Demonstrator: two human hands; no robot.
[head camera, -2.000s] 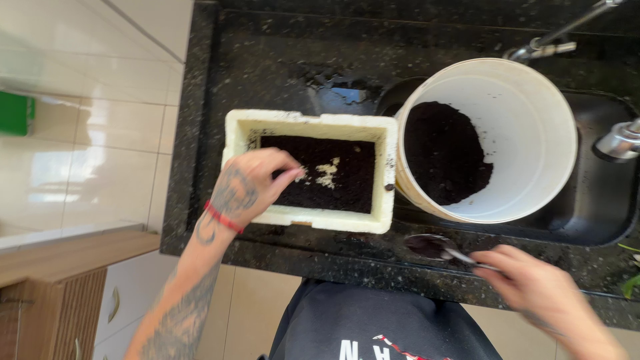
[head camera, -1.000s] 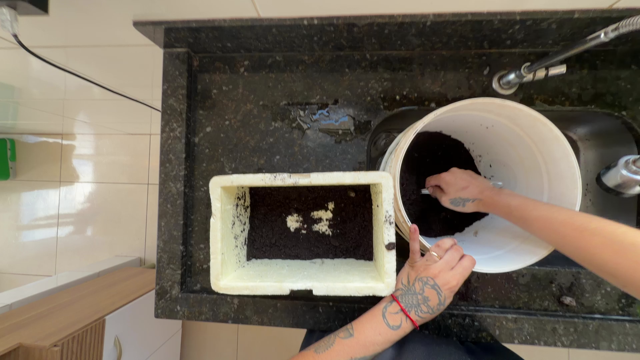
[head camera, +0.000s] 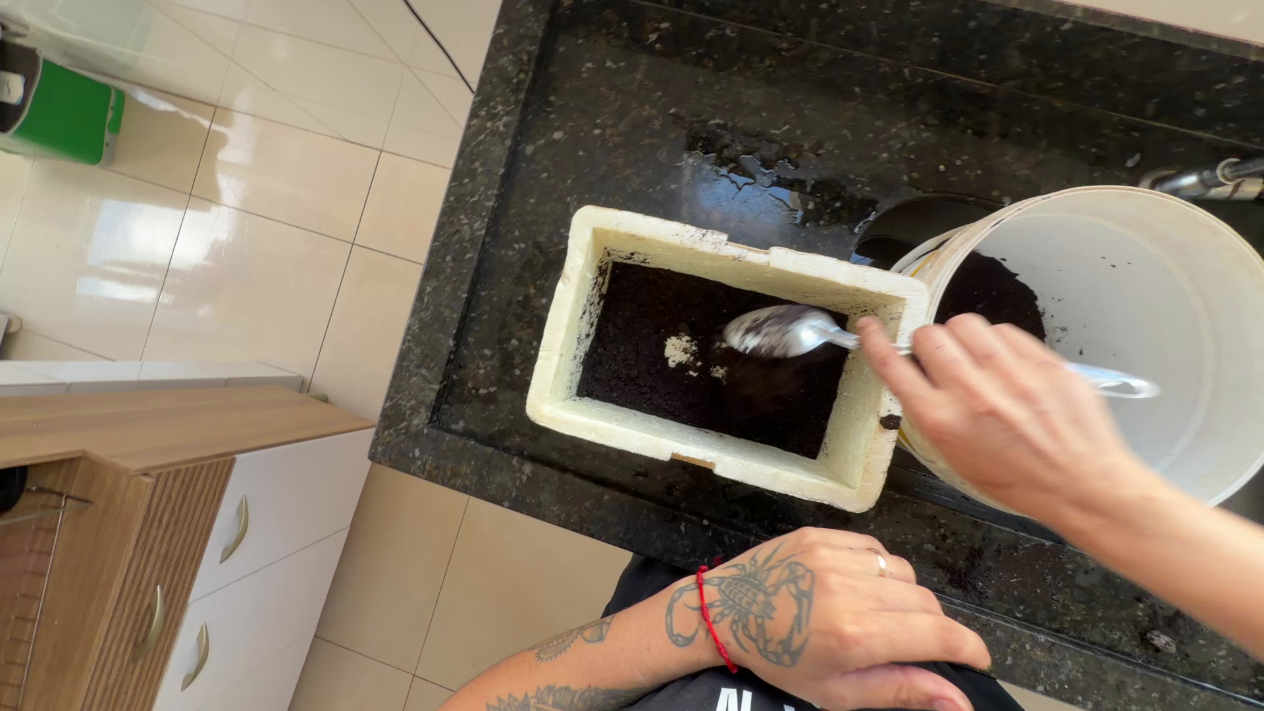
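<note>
A metal spoon (head camera: 790, 331) is held by its handle in my right hand (head camera: 1017, 410), its bowl tilted over the dark soil (head camera: 642, 336) inside a white foam box (head camera: 622, 427). Soil partly covers the spoon's bowl. Pale crumbly bits (head camera: 681, 351) lie on the soil, left of and below the spoon. Against the box's right side stands a white plastic bucket (head camera: 1145, 247) with dark soil at its bottom left; my right hand is above its near rim. My left hand (head camera: 839, 617) rests palm down near my lap, below the counter's front edge, with no object seen in it.
A dark speckled stone counter (head camera: 592, 118) carries the box, with a puddle (head camera: 741, 188) behind it. The bucket stands over a dark sink (head camera: 913, 222), near a metal faucet (head camera: 1205, 180). Drawers (head camera: 257, 533) and a green bin (head camera: 69, 114) are at the left.
My right hand has moved left out of the bucket and now has the spoon over the box. My left hand has left the bucket's rim and come down near my lap. The view has turned.
</note>
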